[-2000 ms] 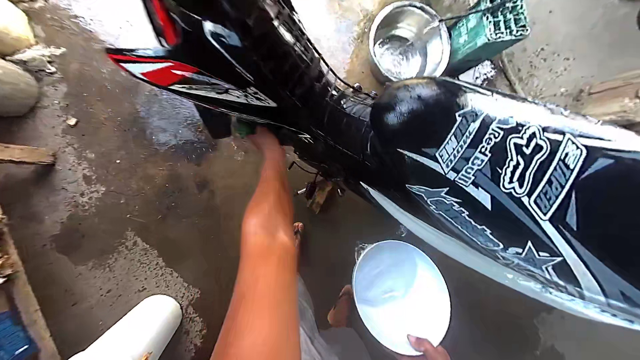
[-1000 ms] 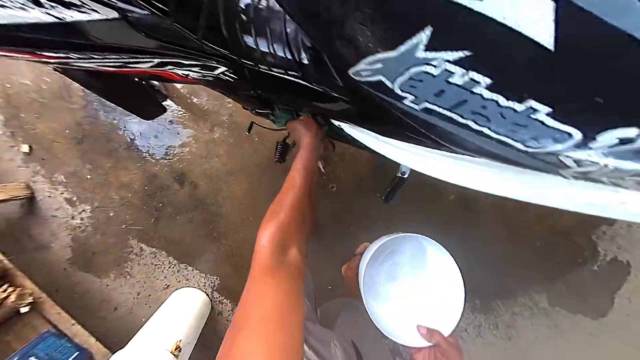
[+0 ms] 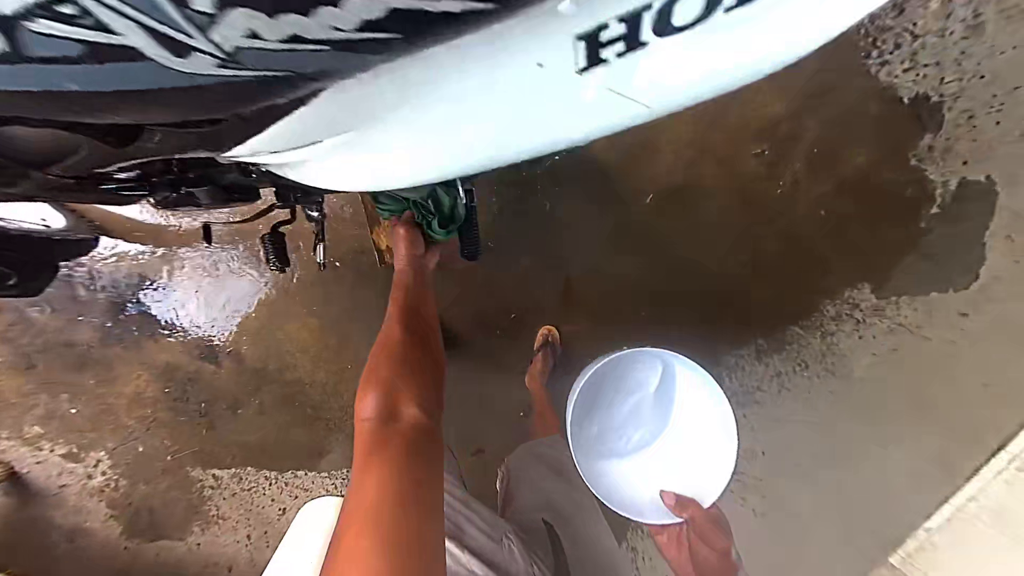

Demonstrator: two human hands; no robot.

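My left hand (image 3: 410, 240) is closed on a wet-looking green cloth (image 3: 436, 212) below the white side panel (image 3: 448, 104) of a black and white Honda motorcycle. The cloth lies against a ribbed black foot peg (image 3: 470, 228); my fingers are partly hidden in its folds. At the lower right, my right hand (image 3: 694, 532) grips the rim of a round white bowl (image 3: 652, 436), thumb over the inner edge. Whether the bowl holds water I cannot tell. Left of the cloth hang a ribbed black pedal (image 3: 275, 250) and a small metal lever (image 3: 320, 240).
Wet concrete floor (image 3: 680, 232) with a shiny puddle (image 3: 204, 288) lies under the motorcycle. My sandalled foot (image 3: 544, 356) is between my left arm and the bowl. A white rounded object (image 3: 308, 536) stands at the bottom left, and a pale ledge (image 3: 972, 512) runs at the lower right.
My left hand has moved right along the motorcycle's underside, to beside the foot peg, with the green cloth. My right hand still holds the bowl. The view has shifted right along the motorcycle.
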